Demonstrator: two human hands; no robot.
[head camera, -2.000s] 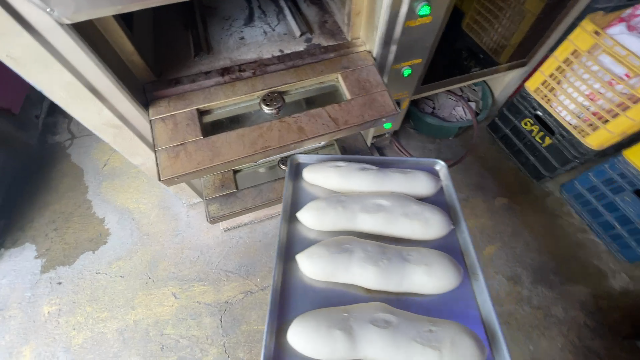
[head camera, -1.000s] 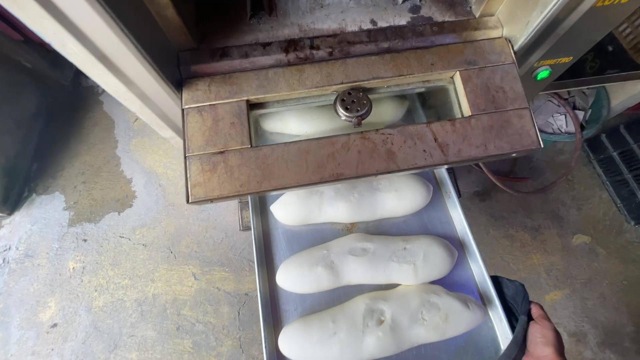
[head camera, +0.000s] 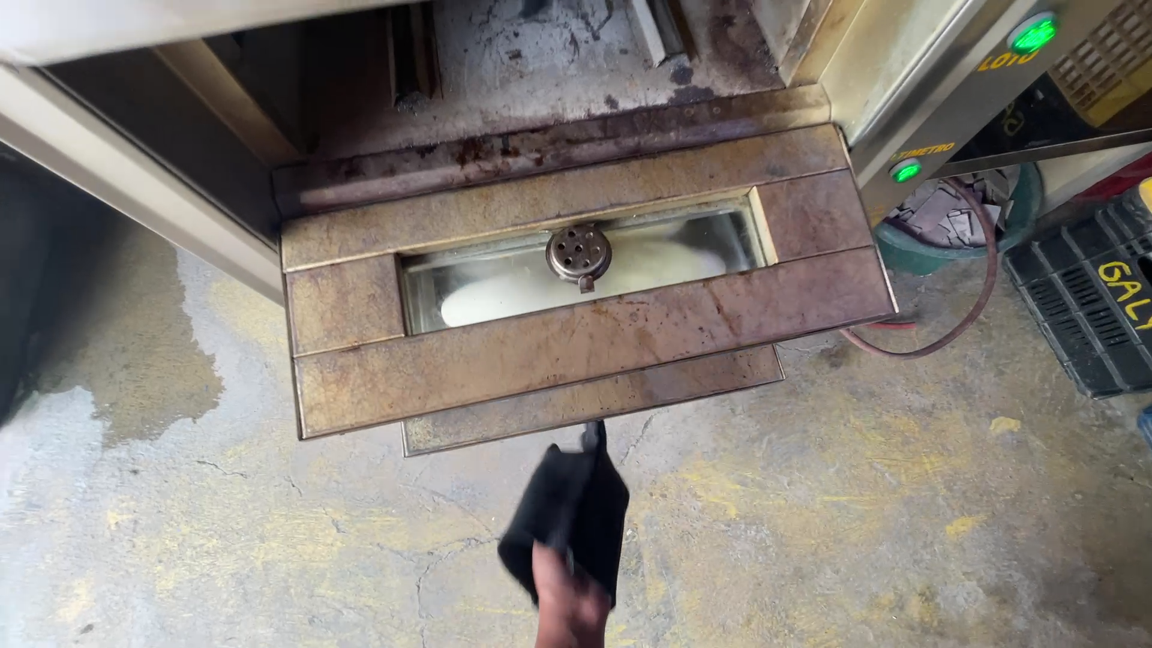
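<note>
My right hand (head camera: 571, 598), low in the middle, grips a black cloth (head camera: 571, 513). The cloth's upper tip is close to the front edge of a lower oven door (head camera: 594, 400); whether they touch cannot be told. Above it, an upper oven door (head camera: 594, 337) of stained metal lies folded down, with a round perforated metal vent (head camera: 579, 253) on its glass window (head camera: 504, 279). Through the glass shows a pale dough loaf (head camera: 486, 299). The tray under it is mostly hidden. My left hand is out of view.
Behind the upper door is the open oven chamber (head camera: 540, 63) with metal rails. A control panel with green lights (head camera: 906, 170) stands at the right, beside a green tub (head camera: 918, 247) of scraps, a hose (head camera: 976, 310) and a black plastic crate (head camera: 1093, 297). The concrete floor (head camera: 810, 522) is stained.
The tray of dough loaves, earlier sticking out in front, has gone in below the upper door. My right hand, earlier at the tray's right edge, is now in the middle with the cloth.
</note>
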